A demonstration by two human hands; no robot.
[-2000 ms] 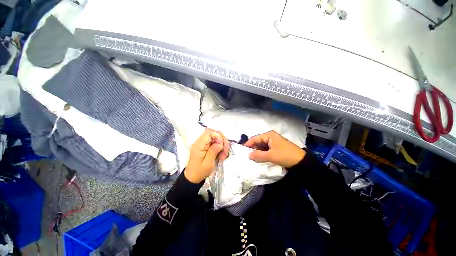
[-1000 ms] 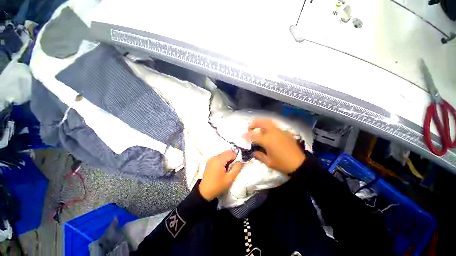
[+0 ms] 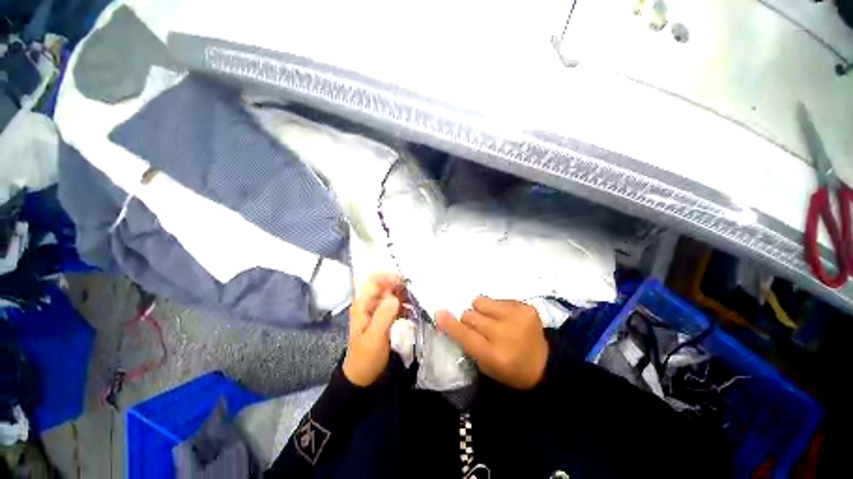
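White fabric (image 3: 510,253) lies over my lap, below the table's front edge, with a dark seam edge (image 3: 385,220) running down through it. My left hand (image 3: 372,327) pinches this edge between thumb and fingers. My right hand (image 3: 496,341) is beside it with fingers curled on the white fabric at the same edge. The fingertips of both hands are close together; what lies under them is partly hidden. Checked grey fabric (image 3: 234,154) joined to white strips hangs at the left of the table edge.
The white table (image 3: 421,56) has a measuring tape strip (image 3: 524,154) along its front edge. Red-handled scissors (image 3: 828,229) lie at its right end. A blue crate (image 3: 758,402) with scraps stands at the right, and a blue box (image 3: 168,421) with grey cloth at the lower left.
Both hands have moved lower, towards my body, and my right hand has come down from the upper part of the white fabric. The white fabric is spread wider to the right.
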